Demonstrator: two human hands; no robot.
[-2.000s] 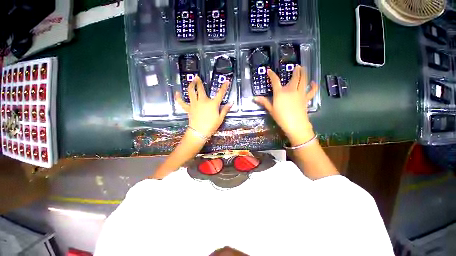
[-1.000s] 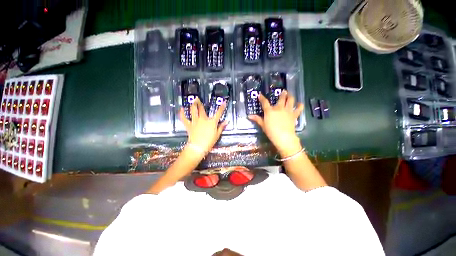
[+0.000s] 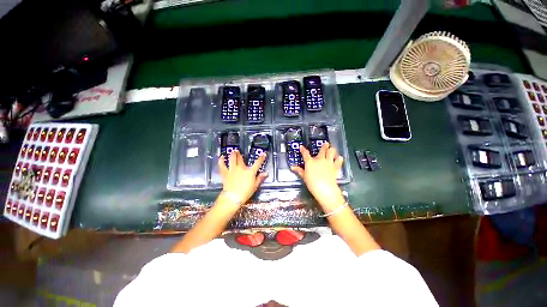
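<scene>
A clear phone tray [image 3: 180, 162] lies flat on the bench with two rows of pockets holding several black keypad phones face up, such as one in the back row [image 3: 230, 104]. The leftmost pockets hold no phone. My left hand [image 3: 241, 180] lies spread over two front-row phones, fingertips on the keypads of a left phone [image 3: 230, 141] and a tilted one [image 3: 260, 143]. My right hand [image 3: 322, 175] lies spread over the two front-row phones further right [image 3: 294, 143], fingertips on or just above their lower keys. Neither hand lifts a phone.
A white tray of small red parts [image 3: 83, 171] with loose scraps is at left. Small black pieces [image 3: 367, 160] and a smartphone [image 3: 394, 116] lie right of the phone tray. A beige fan [image 3: 433, 66] stands behind. Another tray of phones [image 3: 480, 123] is at far right.
The camera view has shifted, so the bench appears lower and smaller and more of its back shows. Both hands stay over the same front-row phones, with only slight finger changes.
</scene>
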